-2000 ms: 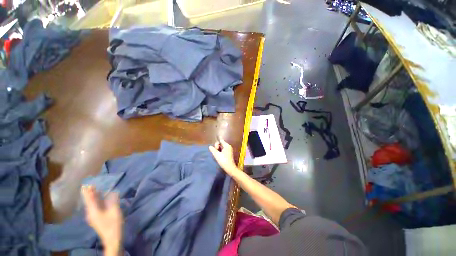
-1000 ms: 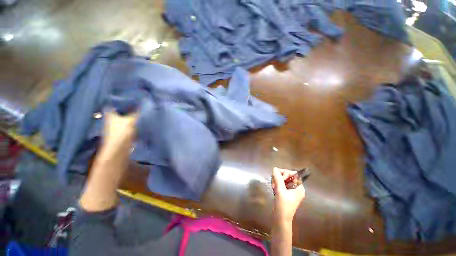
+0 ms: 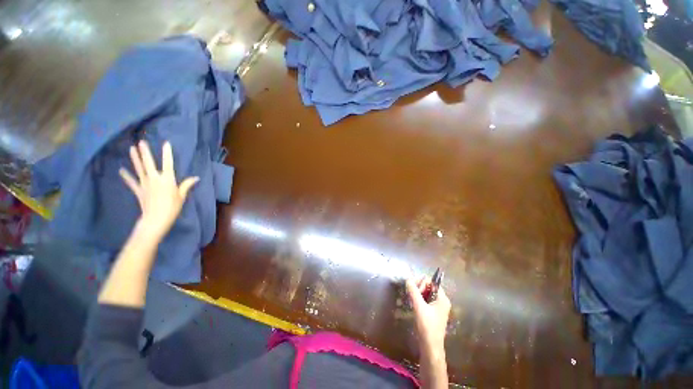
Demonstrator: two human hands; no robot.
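Observation:
A blue-grey jacket (image 3: pixel 144 106) lies in a heap at the left of the brown table (image 3: pixel 365 182), partly over its front edge. My left hand (image 3: pixel 158 190) lies on the jacket with its fingers spread, gripping nothing. My right hand (image 3: pixel 427 304) is above the table near its front edge, away from the cloth. It is closed around small thread snips (image 3: pixel 435 284) with a dark, reddish grip and dark tips that point up. The handle is mostly hidden by the fingers.
A jacket pile (image 3: pixel 380 53) with small buttons lies at the far side. Another pile (image 3: pixel 646 251) lies at the right, and more blue-grey cloth (image 3: pixel 608 30) at the far right. Small pale specks dot the tabletop. Yellow edging (image 3: pixel 243 310) runs along the front, beside the pink apron edge.
The view has swung left since the oldest frame. Since one second ago the jacket has moved left and settled in a heap; my left hand has let go and opened on it. My right hand still holds the snips.

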